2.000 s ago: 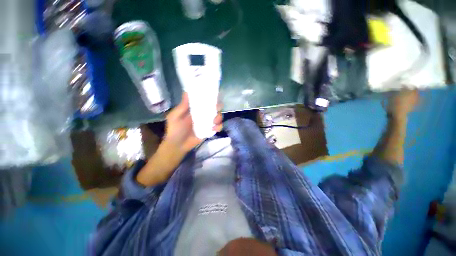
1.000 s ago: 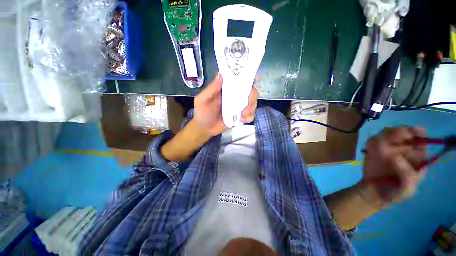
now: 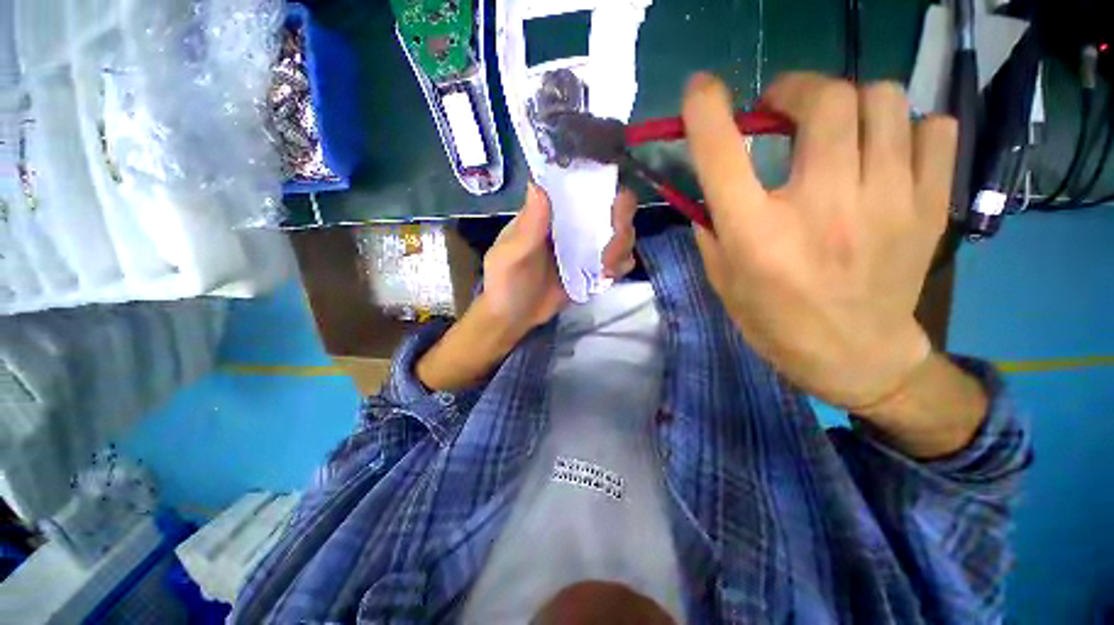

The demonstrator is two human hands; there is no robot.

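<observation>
My left hand point(image 3: 528, 256) holds the white front housing point(image 3: 579, 226) by its narrow end, wide end pointing away from me over the bench edge. The housing has a rectangular window and a round button area. My right hand point(image 3: 831, 232) holds red-handled cutters point(image 3: 666, 130), with their dark jaws at the button area. The jaws cover part of it, so I cannot tell whether they grip anything. The rear housing with green board point(image 3: 455, 98) lies on the dark green mat, left of the front housing, with a white block in its narrow end.
A blue bin point(image 3: 320, 104) of small metallic parts stands at the left, beside a white divided tray point(image 3: 134, 275) with crumpled clear plastic point(image 3: 220, 73) over it. Dark pen-like irons point(image 3: 1004, 140) with cords lie at the right. An open cardboard box point(image 3: 327, 287) is below the bench edge.
My right hand has brought the red-handled cutters from the far right to the front housing's button area. My left hand still holds the housing. The view has shifted a little.
</observation>
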